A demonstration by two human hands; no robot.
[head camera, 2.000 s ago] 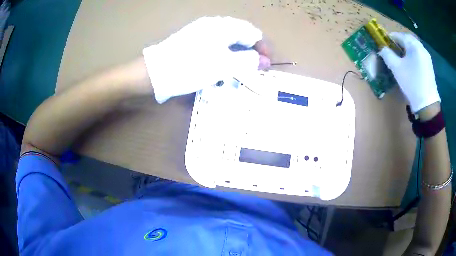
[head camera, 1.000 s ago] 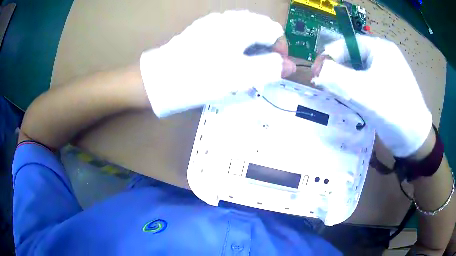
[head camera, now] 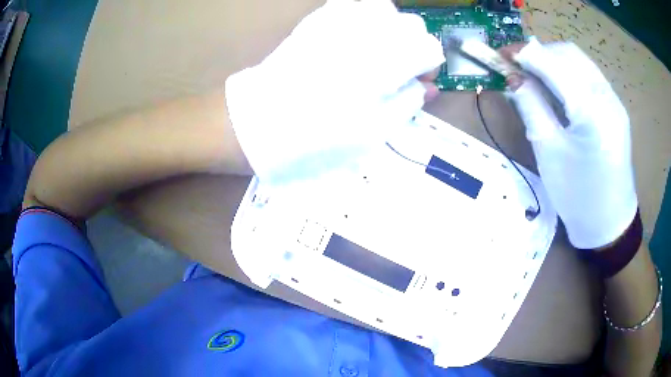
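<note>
A white router housing half (head camera: 382,213) lies open side up in front of me, turned at an angle. The green circuit board (head camera: 504,33), with a silver-grey shield can (head camera: 465,62), lies beyond it. A thin black antenna cable (head camera: 491,136) runs from the housing's right side to the board's near edge. My gloved left hand (head camera: 346,96) is at the board's left edge, fingertips pinched there; what they grip is hidden. My gloved right hand (head camera: 577,132) holds a narrow strip-like tool (head camera: 489,60) over the board's right part, blurred.
The tan work mat (head camera: 162,44) lies under everything, with dark specks at the far right. A red component (head camera: 518,4) sits at the board's far corner. A maroon wrist strap (head camera: 618,250) and silver bracelet are on my right wrist. Green bench surface shows at the far left.
The board came from the right to behind the housing. The housing has rotated clockwise. My right hand let go of the board's port side and now holds the strip tool pointing leftward.
</note>
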